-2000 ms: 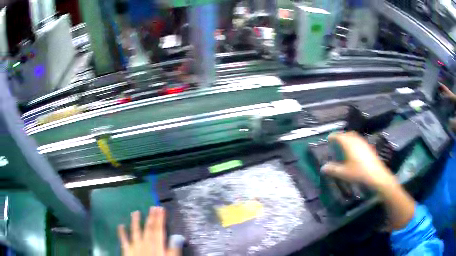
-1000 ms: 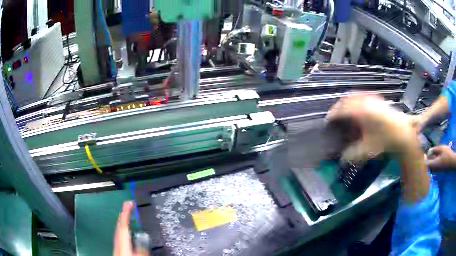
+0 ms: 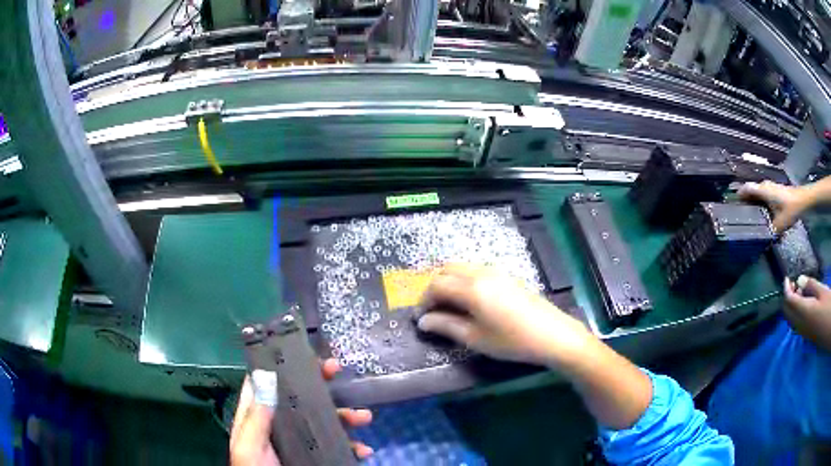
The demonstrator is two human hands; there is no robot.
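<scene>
My left hand (image 3: 258, 420) holds a long dark plate (image 3: 301, 391) upright at the lower left, with a whitish cover on the thumb. Shiny fittings show at the plate's upper end. My right hand (image 3: 492, 314) is over the wide black parts tray (image 3: 293, 235), fingers bent down near the small silver nuts (image 3: 346, 314). Its fingertips are partly hidden, so I cannot tell whether they grip a nut. A yellow card (image 3: 401, 288) lies among the nuts, partly covered by my right hand.
Another long plate (image 3: 608, 259) lies right of the tray. Stacked plates (image 3: 715, 246) stand farther right, where another person's hand (image 3: 774, 202) touches them. Conveyor rails (image 3: 346, 109) run behind the green bench (image 3: 205, 291). A grey post (image 3: 77, 146) stands at the left.
My left hand, empty-looking before, now holds a long plate. My right hand has moved from the plates at the right to over the tray. The view has shifted downward.
</scene>
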